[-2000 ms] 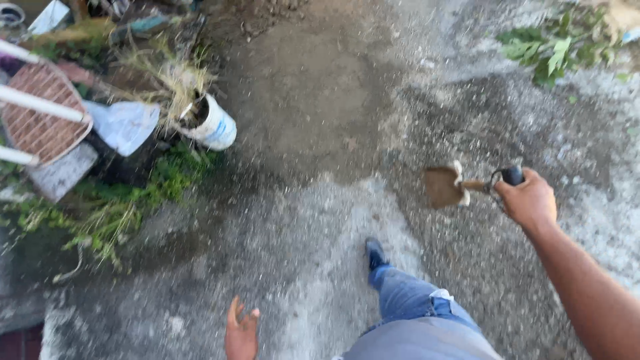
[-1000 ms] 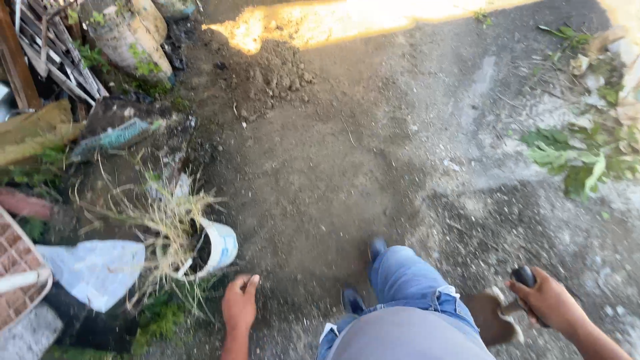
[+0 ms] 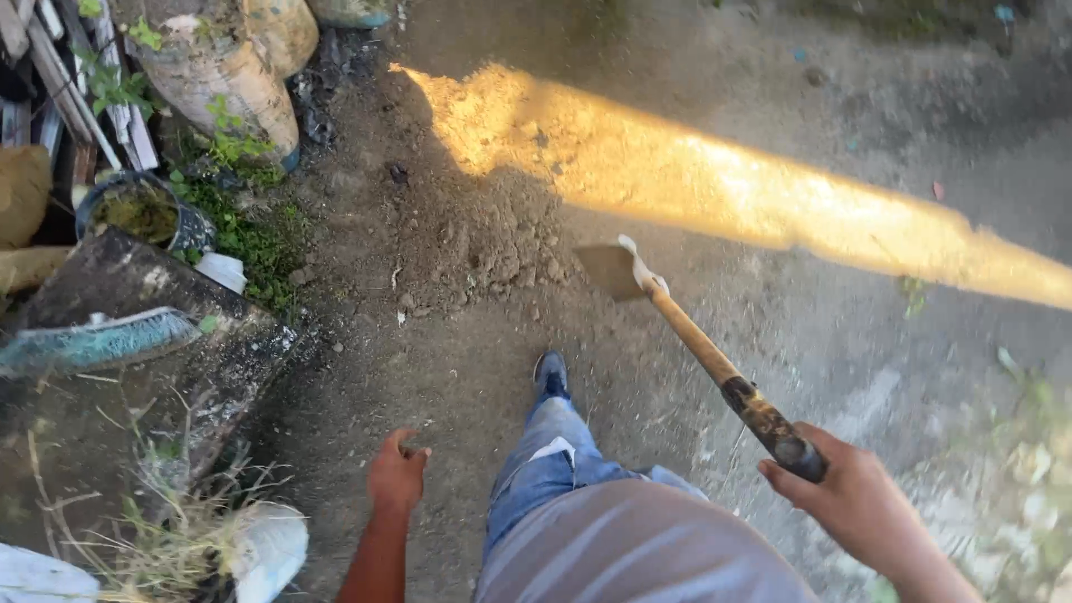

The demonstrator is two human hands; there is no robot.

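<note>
My right hand (image 3: pixel 825 481), at the lower right, grips the dark end of a wooden handle. This belongs to a short shovel (image 3: pixel 712 356) that points up and to the left. Its flat brown blade (image 3: pixel 611 270) hangs over the ground at the right edge of a heap of loose soil (image 3: pixel 502 243), with a whitish rim where blade and handle meet. Whether the blade touches the ground I cannot tell. My left hand (image 3: pixel 399 473) holds nothing; it hangs left of my jeans, fingers apart and slightly curled.
At the left lie a dark slab (image 3: pixel 243 368) with a teal brush (image 3: pixel 109 339) on it, a bucket (image 3: pixel 180 222), stained sacks (image 3: pixel 234 84) and scrap wood (image 3: pixel 75 75). Dry grass (image 3: pixel 180 544) and a white bucket (image 3: pixel 272 548) stand at the lower left. Sunlight crosses the concrete ground (image 3: pixel 837 343).
The view has moved forward to the soil heap. The shovel, low beside my right leg one second ago, now extends forward and up to the left. My right hand still holds it.
</note>
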